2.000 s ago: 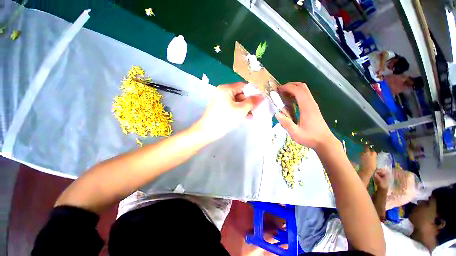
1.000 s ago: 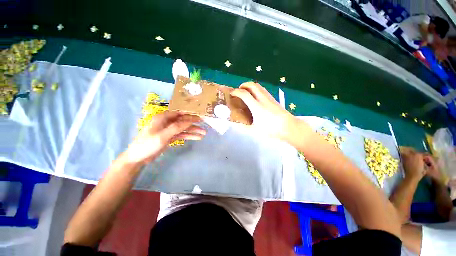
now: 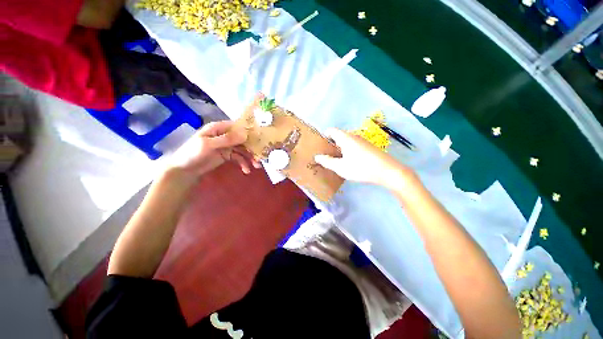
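A brown cardboard piece point(image 3: 301, 151) with dark stains is held up between my hands. It bears two round white spots and a green leaf-like bit point(image 3: 266, 104) at its upper left end. A small white film piece point(image 3: 273, 173) hangs at its lower edge. My right hand point(image 3: 357, 157) grips the right end of the cardboard. My left hand point(image 3: 217, 151) is at its left end, fingers partly behind it. A yellow pile point(image 3: 374, 132) lies beyond my right hand, partly hidden, with dark tweezers point(image 3: 399, 137) beside it.
A white bottle point(image 3: 429, 102) lies at the teal table edge. Pale yellow pieces are spaced on the green belt point(image 3: 476, 73). Other piles lie at top left and lower right point(image 3: 542, 306). A person in a red sleeve point(image 3: 63, 56) is at top left, near a blue stool point(image 3: 147, 126).
The view has turned left, showing the red sleeve and more floor. The cardboard, still in my hands, is now over the table's near edge and floor instead of over the table.
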